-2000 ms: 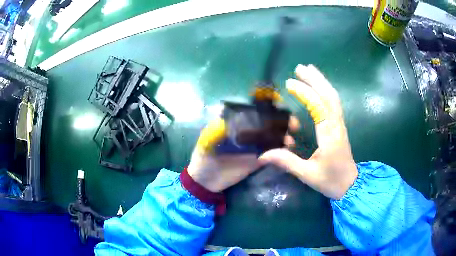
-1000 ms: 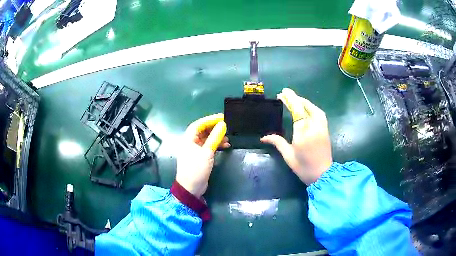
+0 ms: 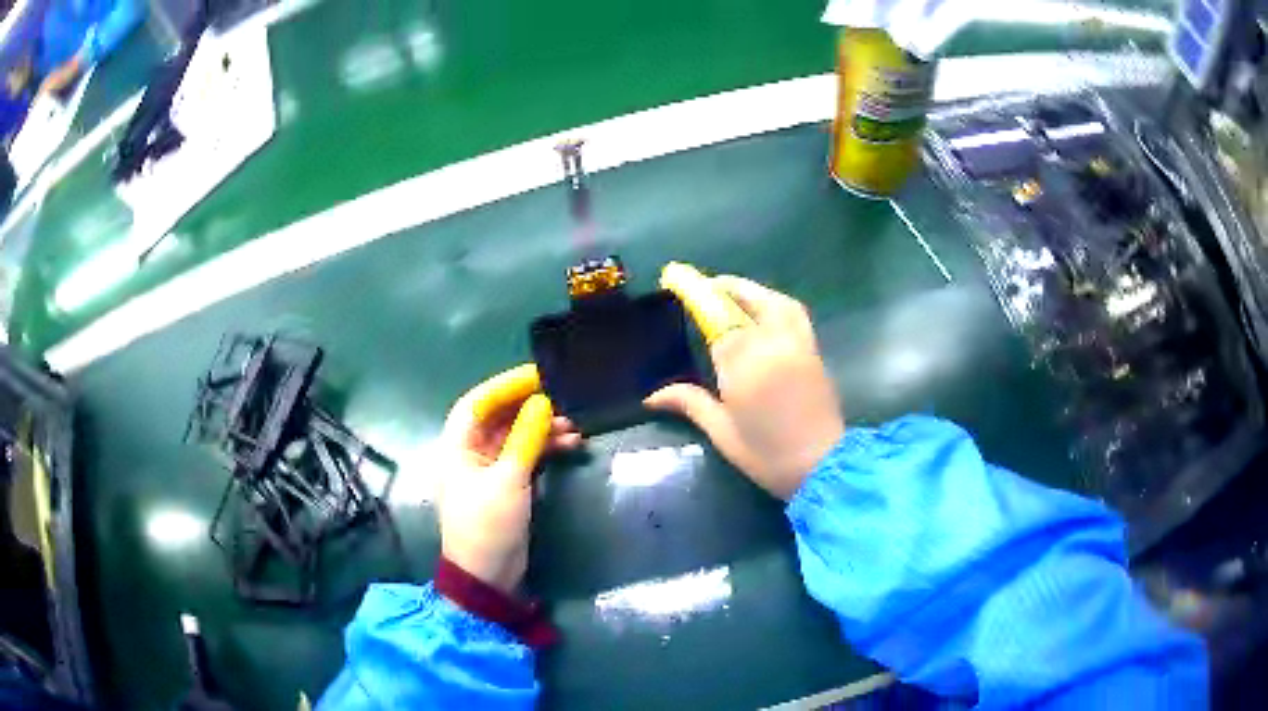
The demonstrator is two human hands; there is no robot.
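A black LCD display module [image 3: 612, 358] lies face up, slightly tilted, between my hands in the middle of the view. Its dark flex cable [image 3: 577, 195] runs away from its far edge, with a gold-coloured section [image 3: 597, 277] near the screen. My left hand [image 3: 490, 465], with yellow finger cots, holds the module's left edge between thumb and fingers. My right hand [image 3: 758, 375] holds the right side, index finger at the far right corner and thumb at the near edge. Whether the module touches the mat is unclear.
A tangled pile of black bezel frames [image 3: 285, 465] lies at left. A yellow-green spray can [image 3: 882, 111] with white material on top stands beyond, a thin straw [image 3: 919, 239] beside it. A shiny blister tray [image 3: 1112, 306] is at right. A dark tool [image 3: 196, 660] is cut off lower left.
The module, blurred and moving two seconds ago, is now held in both hands with its cable pointing away. Over the last second the view has shifted and tilted; the grip looks much the same.
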